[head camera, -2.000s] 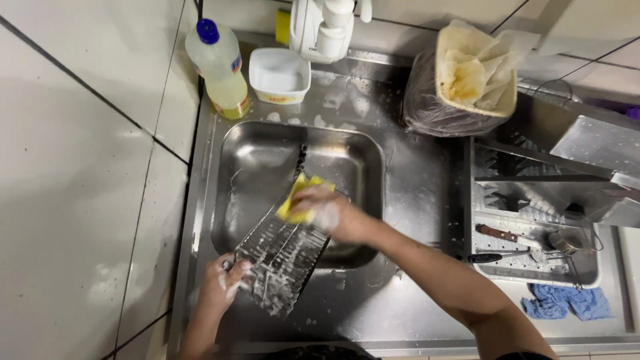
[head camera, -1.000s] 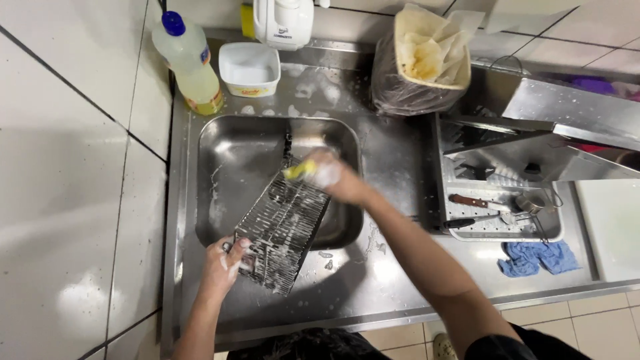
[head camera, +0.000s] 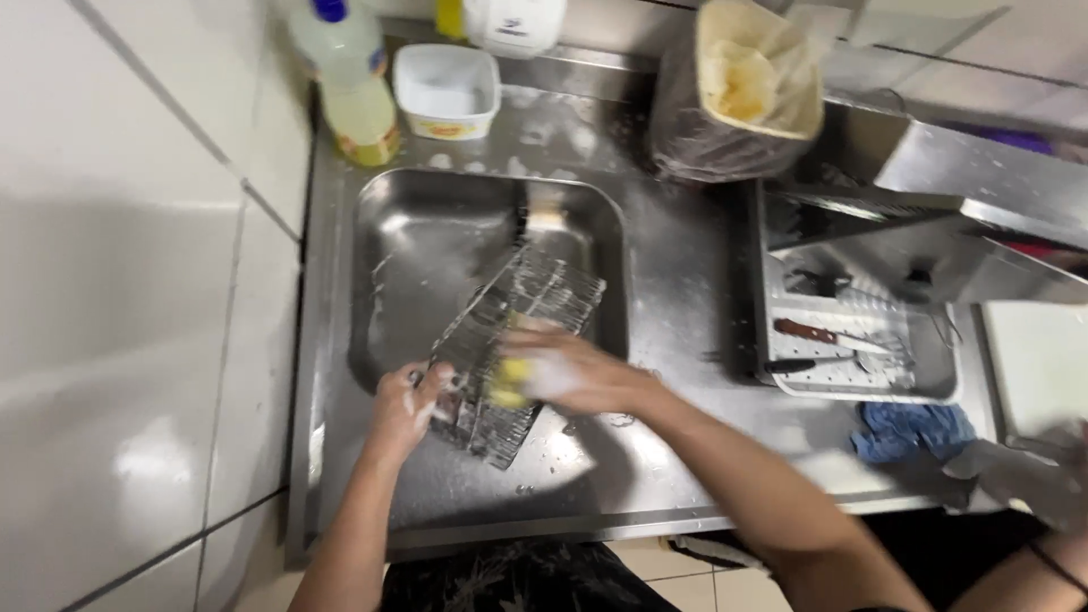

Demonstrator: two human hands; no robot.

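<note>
A soapy metal wire rack (head camera: 501, 425) lies tilted across the near edge of the stainless steel sink basin (head camera: 425, 229), its far end over the bowl. Foam coats my left hand (head camera: 408, 404), which grips the rack's left edge. My right hand (head camera: 569, 365), blurred and soapy, presses a yellow sponge (head camera: 510, 380) on the middle of the rack. The fingers partly cover the sponge.
Behind the basin stand a plastic bottle (head camera: 361, 102) of yellowish liquid, a white tub (head camera: 446, 89) and a lined bin (head camera: 735, 93). Rightward are a utensil tray (head camera: 867, 374) with a knife (head camera: 824, 336), a blue cloth (head camera: 909, 429) and another person's hand and forearm (head camera: 1041, 510).
My right hand and the sponge have moved from the rack's far end toward its near part. Another person's arm has come into view at the lower right.
</note>
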